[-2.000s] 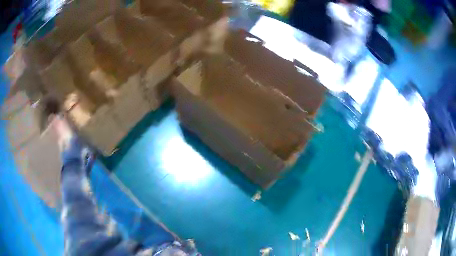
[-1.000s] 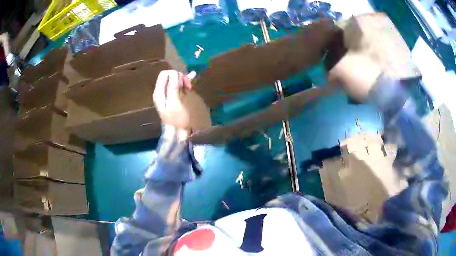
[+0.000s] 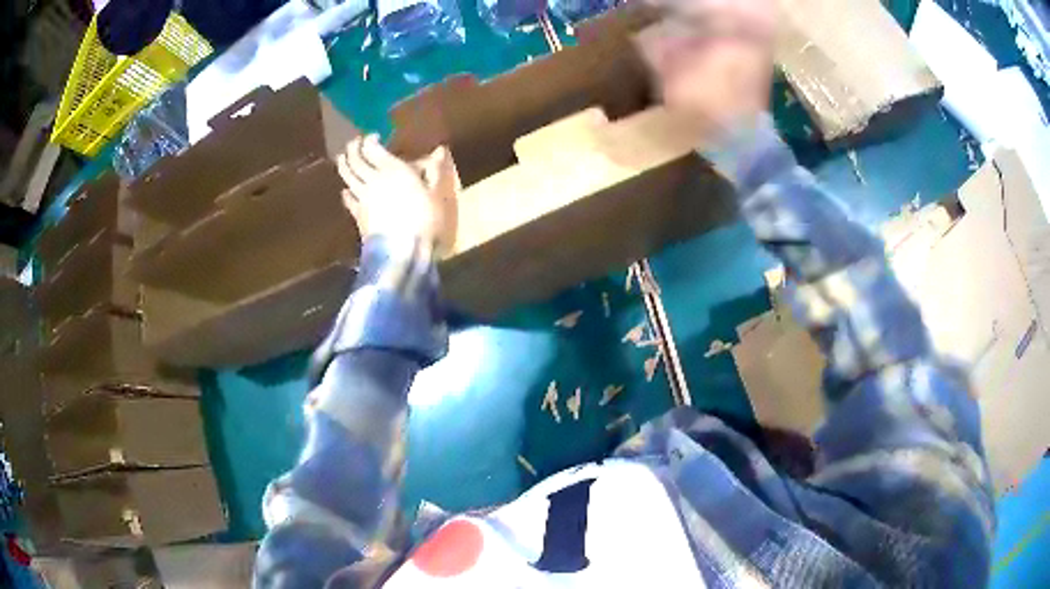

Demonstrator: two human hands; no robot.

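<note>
A long brown carton (image 3: pixel 587 219) stands in front of me on the green table, its long sides raised and a notched flap along the near side. My left hand (image 3: pixel 397 196) is on its left end, fingers spread upward, palm against the end panel. My right hand (image 3: pixel 716 58) is at its right end, blurred, and hides that corner. Folded open boxes (image 3: pixel 248 242) stand directly to the left, close to the carton's left end.
A row of brown boxes (image 3: pixel 132 437) stands at far left. A closed taped carton (image 3: pixel 858 69) lies at upper right. Flat blanks (image 3: pixel 979 311) lie at right. Small scraps (image 3: pixel 572 403) lie near the table seam (image 3: pixel 662 334). A yellow crate (image 3: pixel 127 86) is at upper left.
The carton's near side now stands higher with its notched flap bent inward. My right hand has moved left and up, and my left hand stays at the left end.
</note>
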